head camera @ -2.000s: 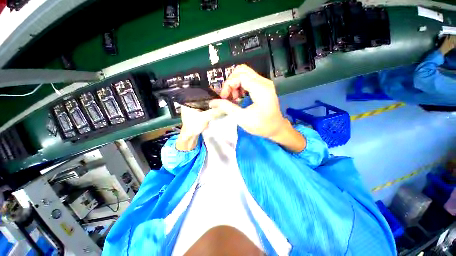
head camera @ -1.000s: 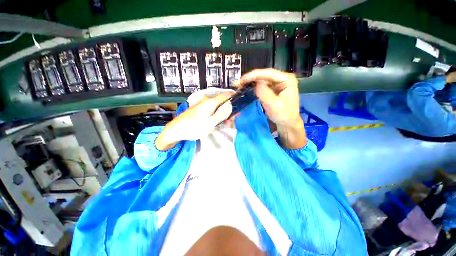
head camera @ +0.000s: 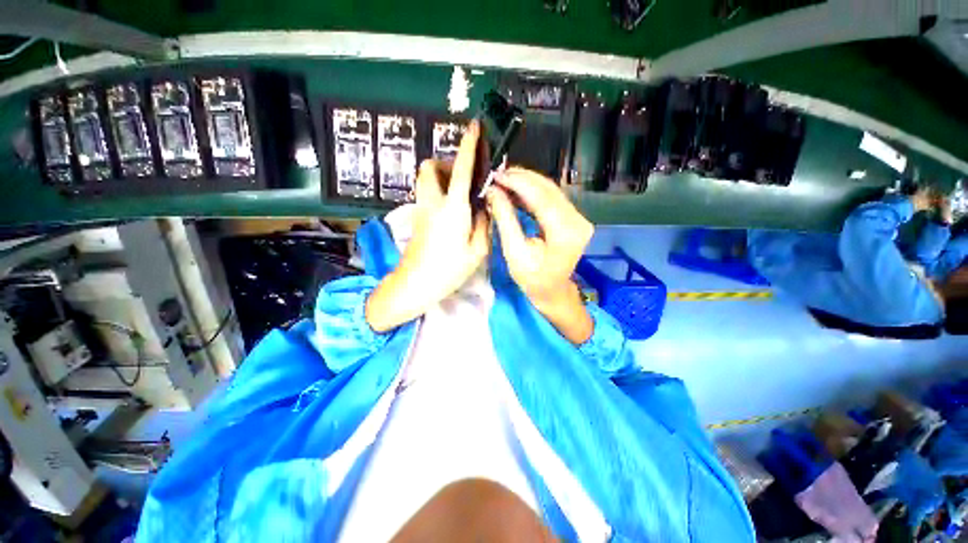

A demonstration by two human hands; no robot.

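A dark phone body is held nearly upright in my left hand, in front of the bench edge. My right hand has its thumb and fingers together at the phone's lower right side, by a small pale sliver; whether it pinches the sliver or the phone's edge cannot be told. Behind my hands, a black phone tray holds several open phones with silvery internals, partly hidden by my left hand. A second tray to the left holds more open phones side by side.
A crowded row of black housings stands to the right on the bench. A pale rail runs behind, with the green conveyor beyond. A blue basket is below right. Another person's blue sleeve is at the far right. Grey machinery is lower left.
The phone has gone from tilted low between both hands to nearly upright over the tray area. My right hand has moved down to its lower side. The view has shifted.
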